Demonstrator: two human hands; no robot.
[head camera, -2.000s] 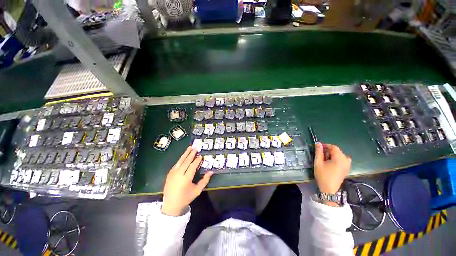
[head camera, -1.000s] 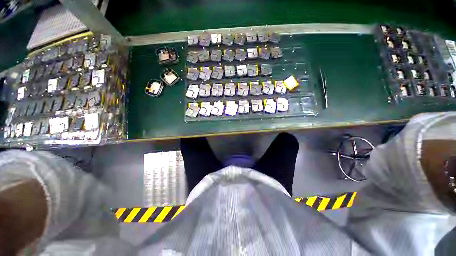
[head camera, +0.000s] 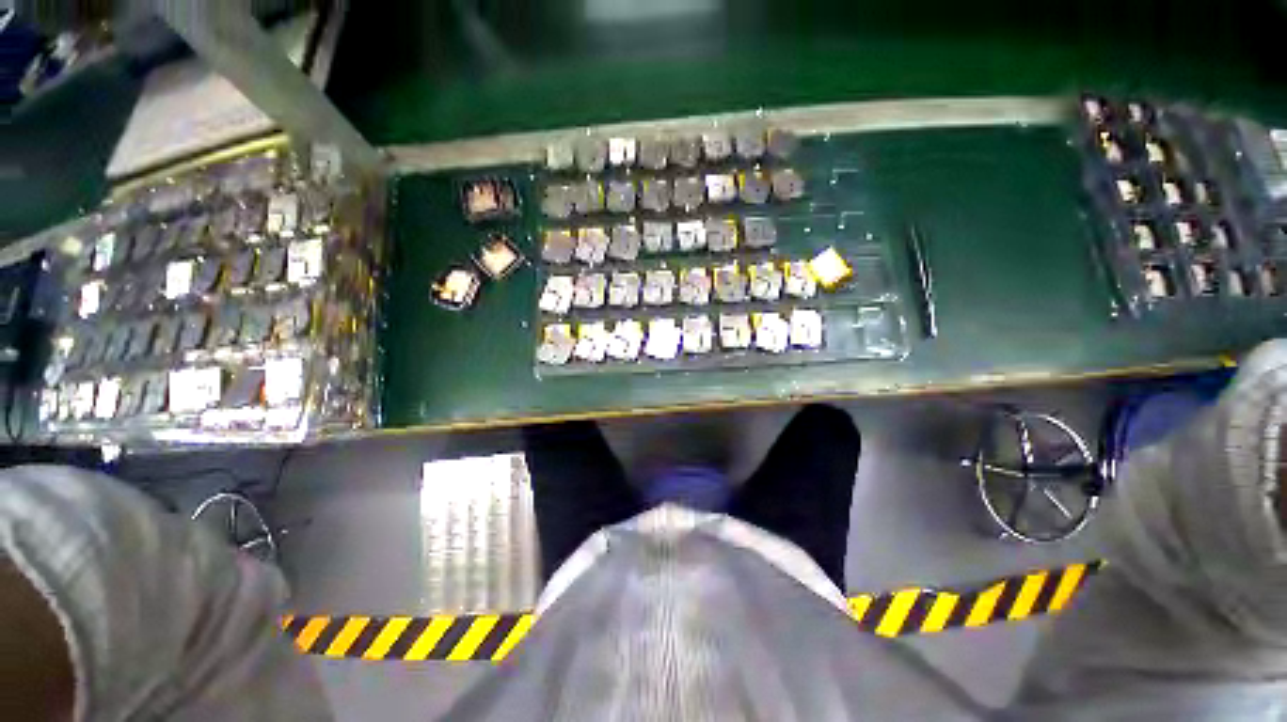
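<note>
Neither of my hands is in the picture; only my white sleeves and a bit of forearm show at the lower left and right edges. A clear plastic tray (head camera: 864, 327) lies on the green mat in front of me, with rows of silver-grey square modules (head camera: 656, 286). A yellow-edged piece (head camera: 831, 268) sits tilted at the right end of one row. The tweezers (head camera: 923, 279), thin and dark, lie right of the tray. Several black-rimmed square housings (head camera: 490, 199) lie left of it.
Stacked filled trays (head camera: 184, 310) stand at the left. A tray of dark housings (head camera: 1179, 212) lies at the far right. A metal post (head camera: 261, 71) rises at the upper left. Below the bench are a white gridded tray (head camera: 477, 533), a stool base (head camera: 1037, 475) and yellow-black floor tape (head camera: 409, 636).
Both hands have left the tray area and the picture, and the tweezers lie on the mat. The view has tilted down overall, then back up slightly. The modules look unmoved.
</note>
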